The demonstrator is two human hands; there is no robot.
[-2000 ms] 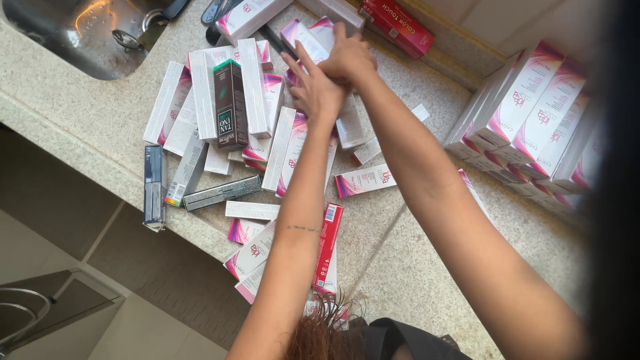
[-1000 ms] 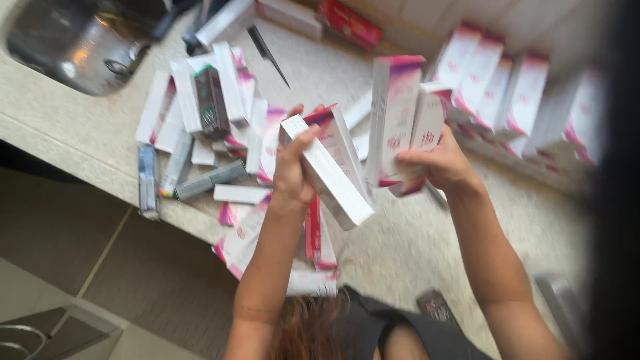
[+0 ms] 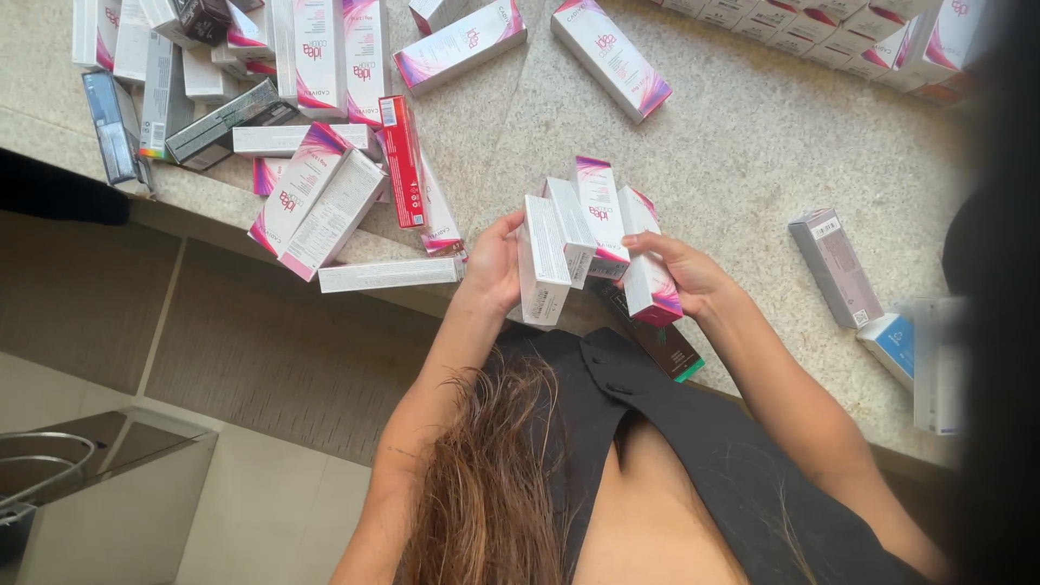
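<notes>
Several slim white and pink hair color boxes (image 3: 600,215) stand side by side between my two hands, above the counter's front edge. My left hand (image 3: 493,264) presses on the outer side of the leftmost white box (image 3: 544,252). On the other side, my right hand (image 3: 682,272) grips the rightmost box (image 3: 652,284), its thumb reaching over toward the box beside it. Beneath the right hand lies a dark brown box with a green end (image 3: 670,349), partly hidden. A red box (image 3: 402,162) rests on the loose pile at the left.
Loose color boxes (image 3: 305,191) cover the left of the stone counter (image 3: 731,154), one (image 3: 390,275) along its front edge. Stacked boxes (image 3: 780,24) line the back right. A grey-pink box (image 3: 837,268) and a blue and white box (image 3: 890,345) lie at the right.
Both hands have left the pile and come toward my body, and the boxes held apart one second ago are now together in a row. The view has shifted largely.
</notes>
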